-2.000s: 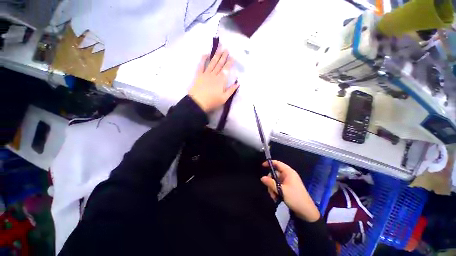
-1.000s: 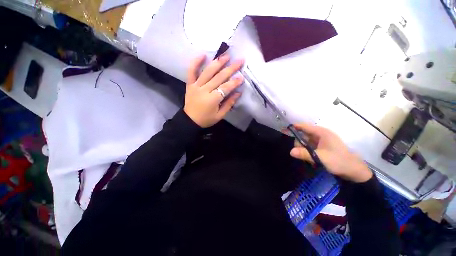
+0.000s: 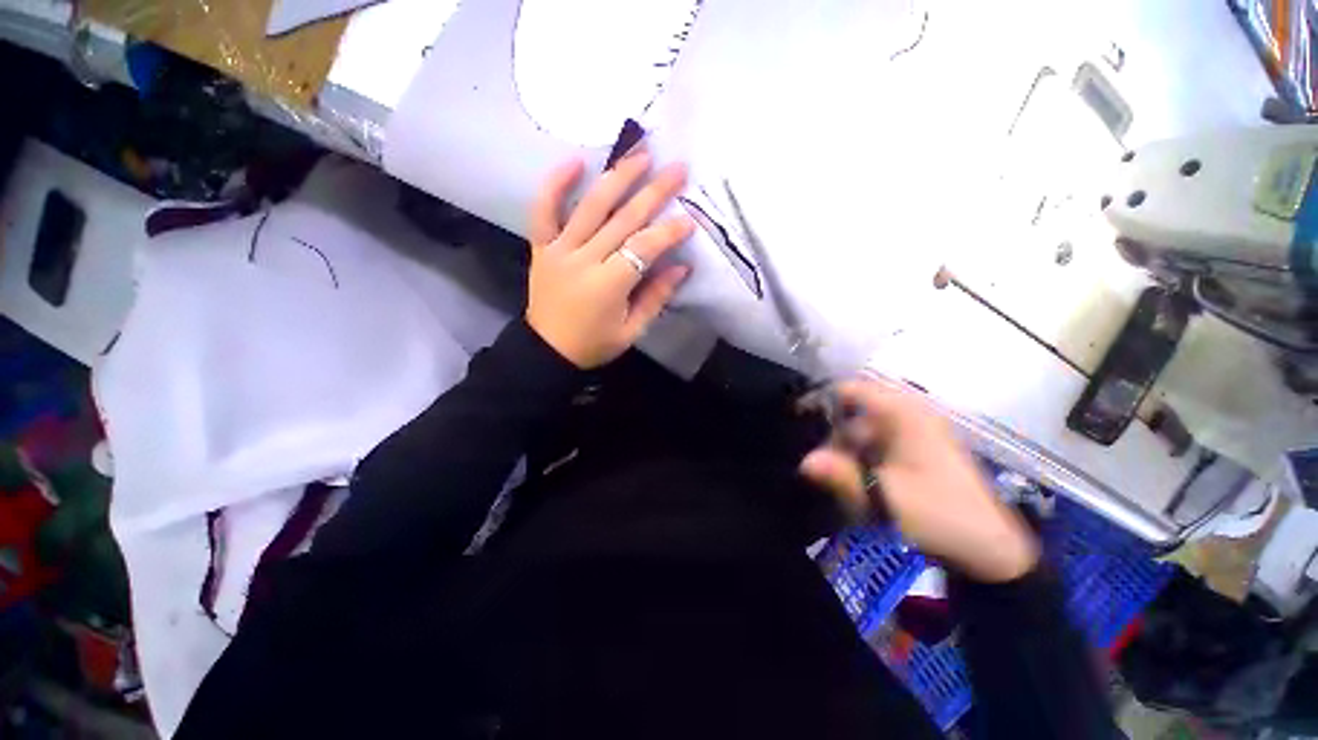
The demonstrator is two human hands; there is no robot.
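Note:
A white garment panel (image 3: 455, 123) lies on the table at the front edge. My left hand (image 3: 600, 268) rests flat on it with fingers spread. A small maroon strip (image 3: 626, 142) shows just beyond my fingertips. A dark-edged slit (image 3: 727, 246) lies to the right of my left hand. My right hand (image 3: 918, 477), blurred, holds the fabric shears (image 3: 766, 275) by the handles. The silver blades point up and away beside the slit; whether they touch the cloth cannot be told.
The sewing machine head (image 3: 1221, 195) stands at the right. A black phone (image 3: 1135, 364) lies on the machine bed. White panels (image 3: 289, 376) hang at the left below the table. A blue basket (image 3: 1099, 564) is below at the right. Brown cardboard (image 3: 260, 44) lies at the upper left.
The shears moved from near the lap onto the panel, then back slightly right of the slit. The large maroon piece left view. The camera view shifted, then settled. My left hand stayed on the panel.

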